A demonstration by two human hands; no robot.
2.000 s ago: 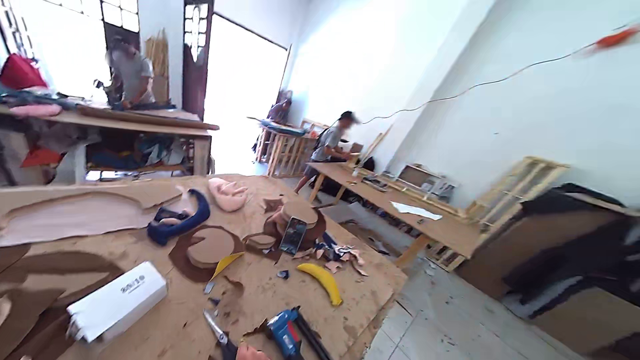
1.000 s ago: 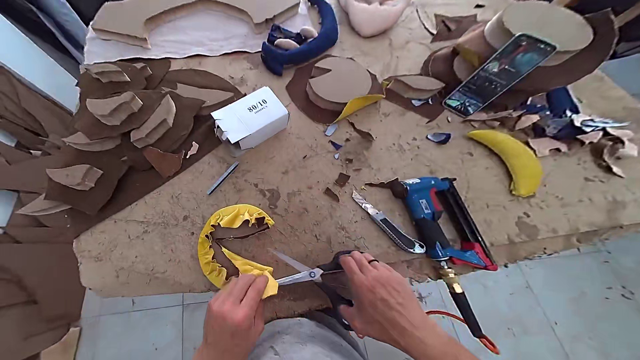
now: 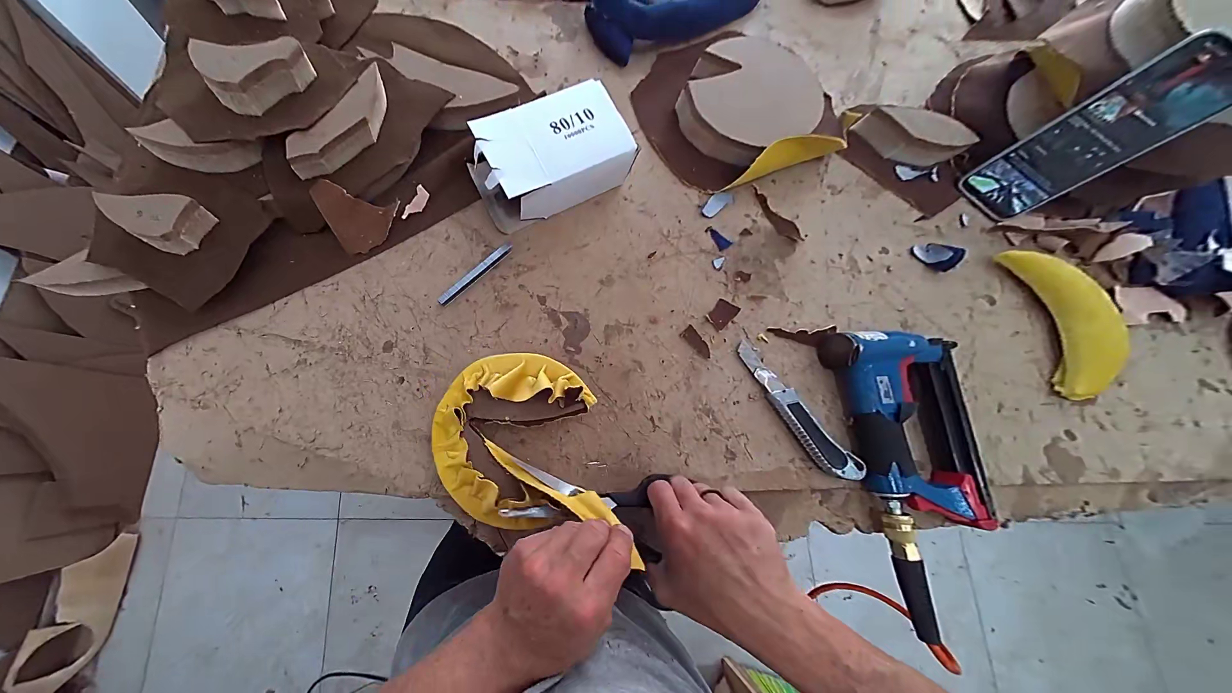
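My right hand (image 3: 717, 539) holds a pair of scissors (image 3: 643, 495) by the dark handles, its blades pointing left and spread about the yellow material. Between the fingers of my left hand (image 3: 563, 587) is the loose end of a yellow fabric or leather flap (image 3: 602, 508), close beside the scissors' pivot. That flap belongs to a curved piece with a gathered yellow cover (image 3: 452, 438), lying near the table's front edge with its brown inner side showing. A snap-off utility knife (image 3: 804, 414) and a blue pneumatic stapler (image 3: 881, 414) lie to the right of my hands.
A white cardboard box (image 3: 568, 154) and a strip of staples (image 3: 475, 274) lie behind the curved piece. Foam pieces on brown sheets (image 3: 337, 120) cover the left side. At right are a yellow crescent (image 3: 1078, 322), a smartphone (image 3: 1097, 125) and scraps. An air hose (image 3: 866, 597) hangs off the front edge.
The view has swung down from the room to the table. Since one second ago the scissors have moved in over the yellow piece, and their blades now lie about its flap.
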